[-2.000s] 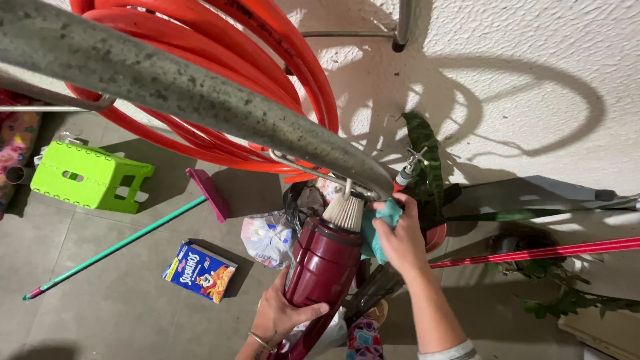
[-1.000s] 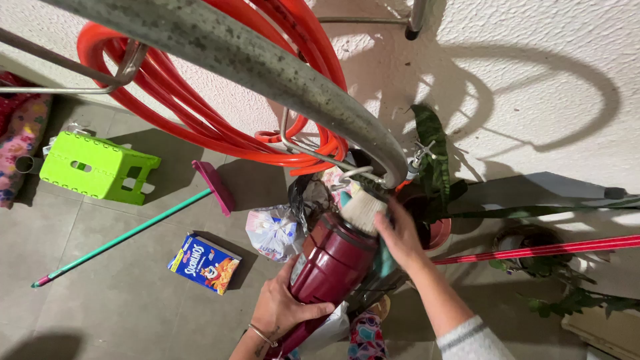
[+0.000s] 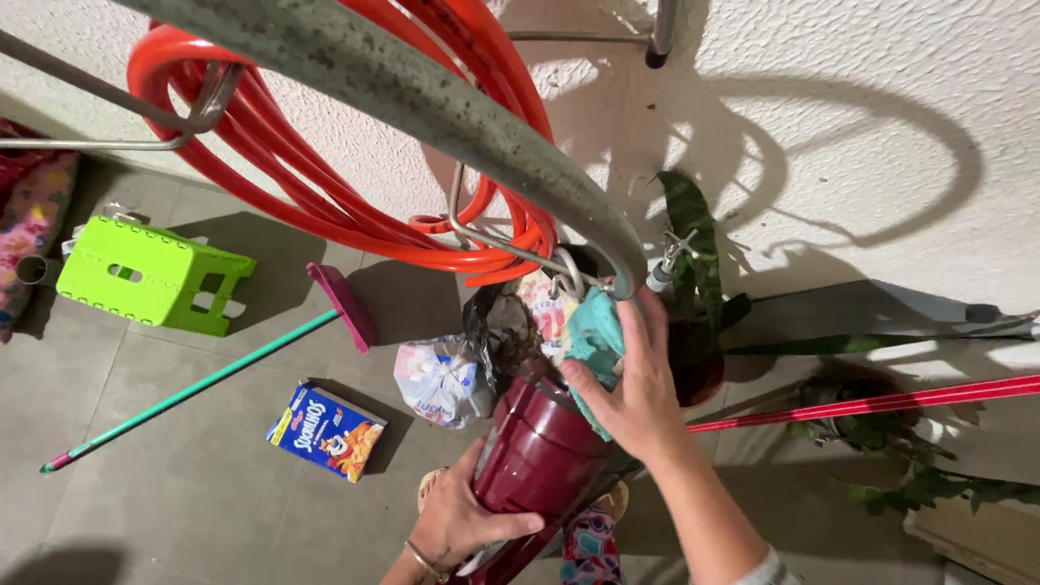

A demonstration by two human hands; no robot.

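My left hand (image 3: pixel 475 516) grips the body of a dark red, glossy plastic appliance (image 3: pixel 540 443), which looks like a handheld vacuum cleaner, tilted at the lower middle. At its upper end, my right hand (image 3: pixel 634 366) holds a teal cloth (image 3: pixel 597 333) between thumb and fingers, just under the curved end of a worn metal tube (image 3: pixel 455 122). The pale pleated filter is not visible now; whether it is inside the cloth I cannot tell.
A coiled orange hose (image 3: pixel 341 219) hangs by the textured wall. On the tiled floor are a green folding stool (image 3: pixel 154 272), a squeegee with a teal handle (image 3: pixel 203 386), a cereal box (image 3: pixel 329 431) and a tied plastic bag (image 3: pixel 443 382). Potted plants (image 3: pixel 691 244) and a red pole (image 3: pixel 861 402) lie right.
The pale pleated filter, seen at the appliance's upper end in both earlier frames, is out of sight. The teal cloth, mostly hidden behind my right hand one second ago, now shows beside its fingers.
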